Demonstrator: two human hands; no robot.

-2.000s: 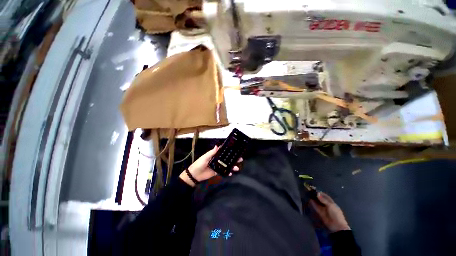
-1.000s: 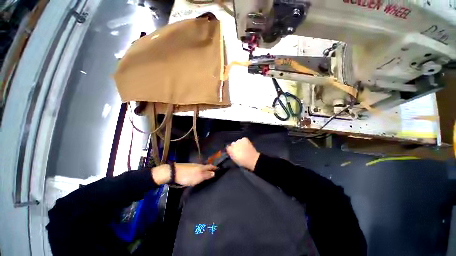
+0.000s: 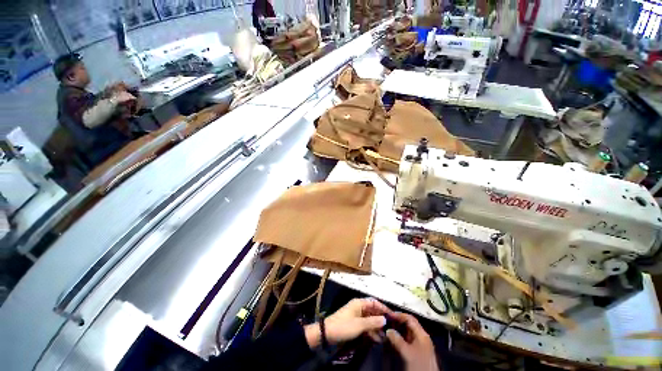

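My left hand (image 3: pixel 352 322) and my right hand (image 3: pixel 415 346) meet low in front of me, fingers bent around something small and dark that I cannot make out. The right hand is partly cut off by the lower edge. The tan bag (image 3: pixel 316 223) lies at the left end of the machine table, with straps (image 3: pixel 276 298) hanging below it. A pale binding strip runs along its right edge towards the needle area (image 3: pixel 406 226) of the off-white sewing machine (image 3: pixel 508 190). Dark scissors (image 3: pixel 444 288) lie in front of the machine arm.
A long metal-topped bench (image 3: pixel 218 217) runs along the left. Brown bags (image 3: pixel 356 123) are heaped behind the machine. A person (image 3: pixel 91 109) sits across the bench at the far left. Another white machine (image 3: pixel 461 61) stands farther back. Thread cones (image 3: pixel 636 172) are at the right.
The view has lifted to show the workshop. The dark keypad-like object held in my left hand earliest is no longer visible. My hands have come together, fingers close. The bag has not visibly changed.
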